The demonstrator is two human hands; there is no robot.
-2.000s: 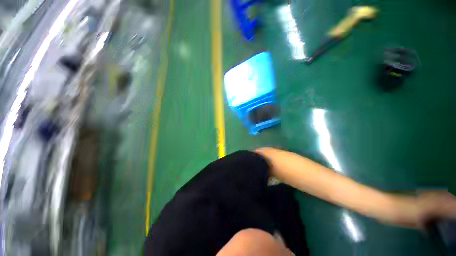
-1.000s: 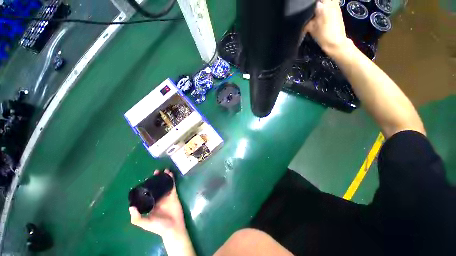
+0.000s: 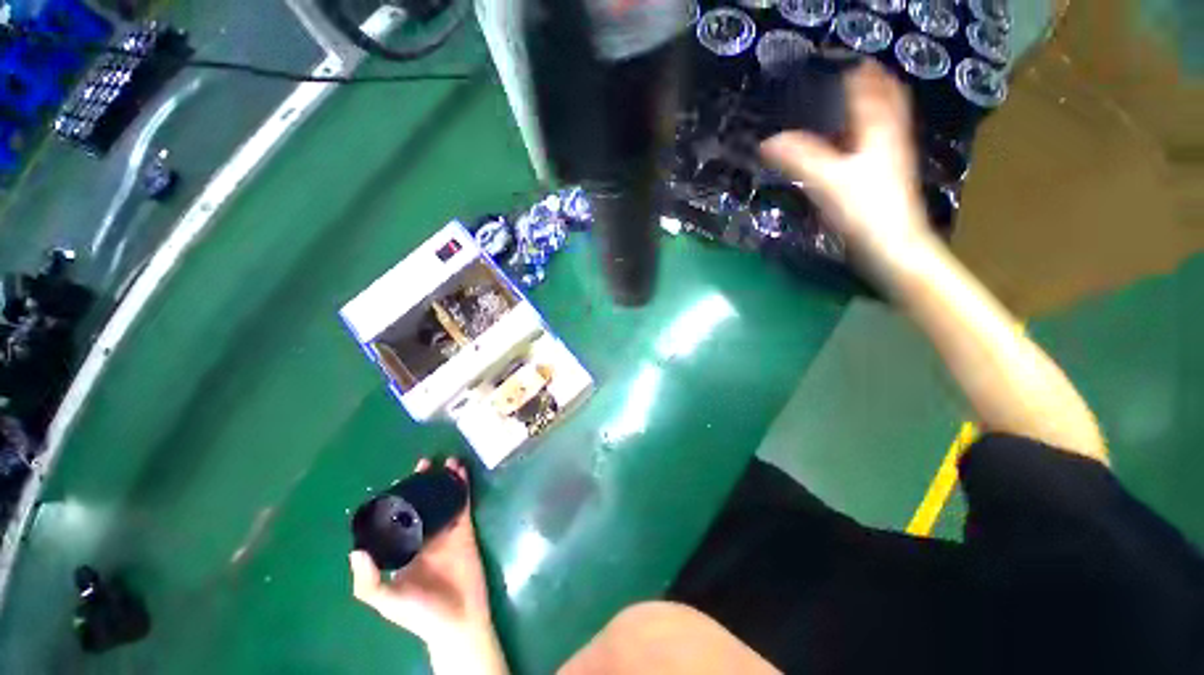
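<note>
My left hand (image 3: 429, 580) holds a black cylindrical housing (image 3: 442, 498) at lower left, its round end tilted toward me. My right hand (image 3: 852, 172) is blurred over the black blister tray (image 3: 957, 165); its thumb and fingers are around a dark, round-looking part (image 3: 808, 99), whose details are unclear. The black electric screwdriver (image 3: 614, 119) hangs in front of me, with no hand on it. The white screw feeder (image 3: 416, 297) with blue edges stands between my hands, with small metal screws (image 3: 478, 310) in its bin.
Shiny blue-and-silver parts (image 3: 539, 235) lie behind the feeder. Black parts with silvery rings (image 3: 922, 56) fill the tray's far side. A dark object (image 3: 112, 617) stands at far left. A light metal rail (image 3: 198, 211) curves along the left. A white post (image 3: 508, 79) stands beside the screwdriver.
The view swung from the floor to the bench. In the last second, my right hand came down and nearer over the tray, the screwdriver shifted left, and the round part behind the feeder left its spot.
</note>
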